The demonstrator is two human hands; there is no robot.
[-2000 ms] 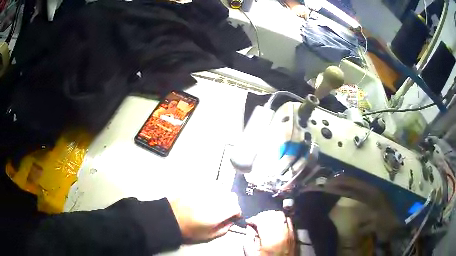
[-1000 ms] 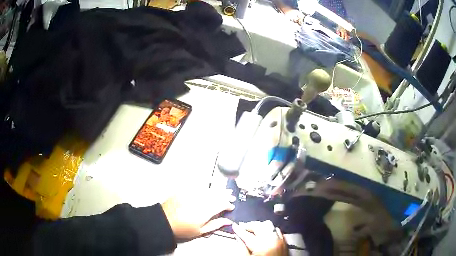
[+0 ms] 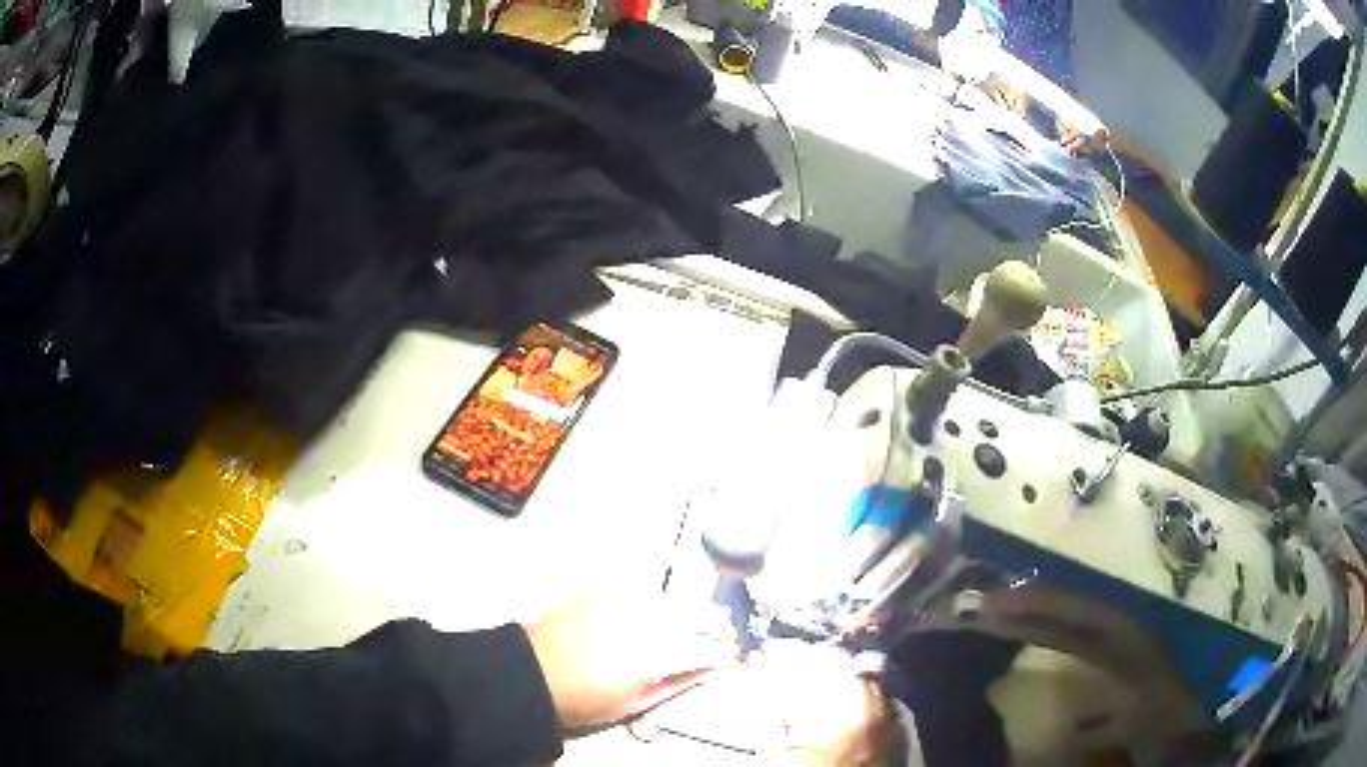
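Note:
A white sewing machine head (image 3: 1049,487) with a blue band stands at the right, its needle area brightly lit. Dark cloth (image 3: 945,682) lies under and beyond the needle area. My left hand (image 3: 622,659), in a black sleeve, rests flat on the table just left of the needle area, fingers pointing to it. My right hand (image 3: 825,712) is at the bottom edge, close to the presser foot and partly cut off. Glare washes out the fingertips of both hands, so what they press or pinch cannot be made out.
A phone with a lit orange screen (image 3: 522,417) lies on the white table (image 3: 375,510). A large black garment heap (image 3: 345,195) is behind it. Crumpled yellow plastic (image 3: 188,525) is at the left edge. Another person's hand (image 3: 1082,138) is near grey cloth opposite. Black thread cones (image 3: 1267,143) stand upper right.
The view has shifted, so the phone and machine sit lower and farther right than one second ago. My right hand is nearer the presser foot.

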